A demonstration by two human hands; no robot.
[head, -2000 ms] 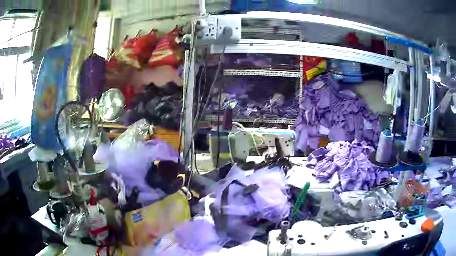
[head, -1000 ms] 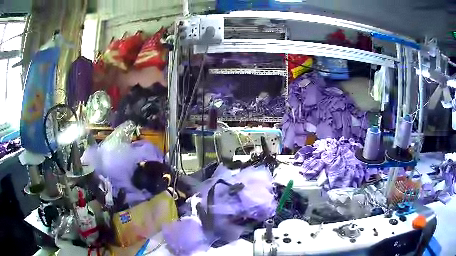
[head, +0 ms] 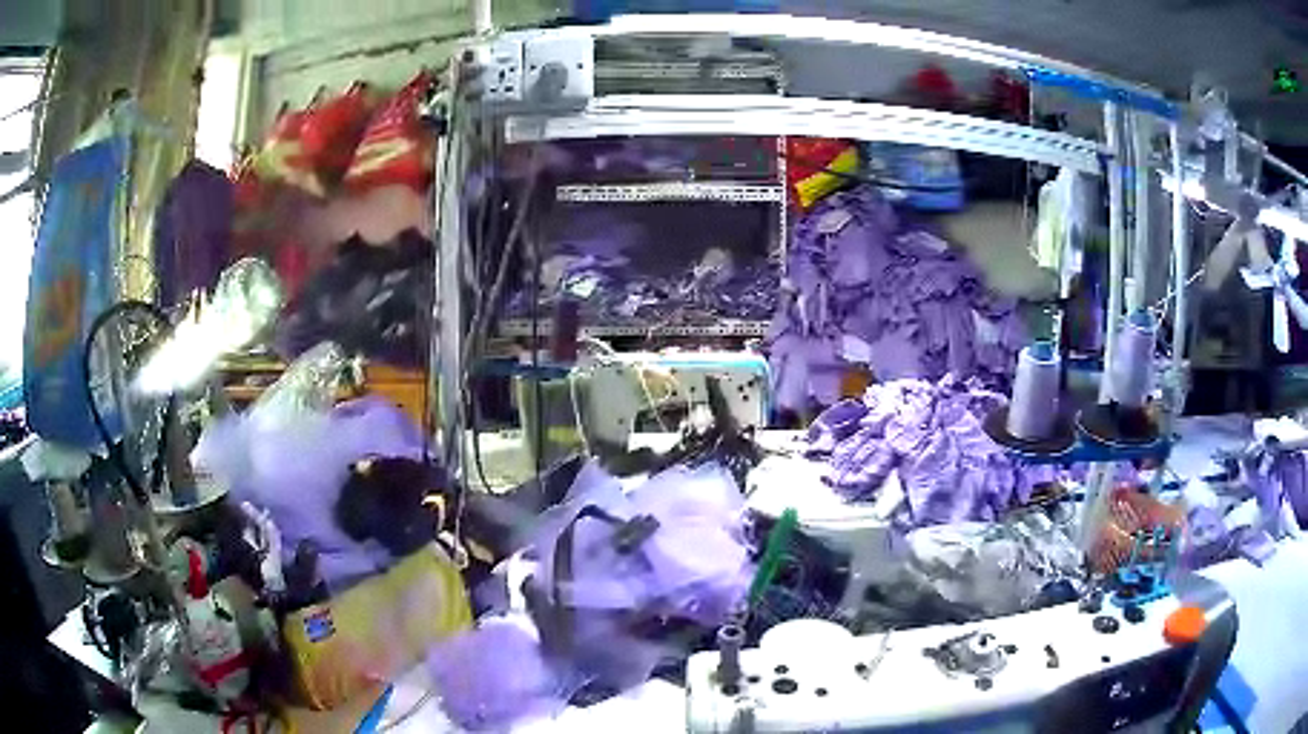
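Observation:
No hand shows in the picture. The white head of the sewing machine lies at the bottom right, with an orange knob at its right end and a dark panel on its front. Its lower part and the needle area are cut off by the bottom edge. Sheer lilac tulle with dark straps on it lies bunched left of the machine head. A smaller lilac bunch lies at the bottom, left of it. A green stick stands behind the machine's left end.
A yellow bag and a white bottle with a red cap stand at the left. Behind the machine are clear plastic bags, an orange basket and heaped purple fabric. Thread cones stand at the right. A metal post rises left of centre.
The whole scene has shifted left in the picture, and more of the right side shows. The tulle and machine look otherwise unchanged. No hand has come into view.

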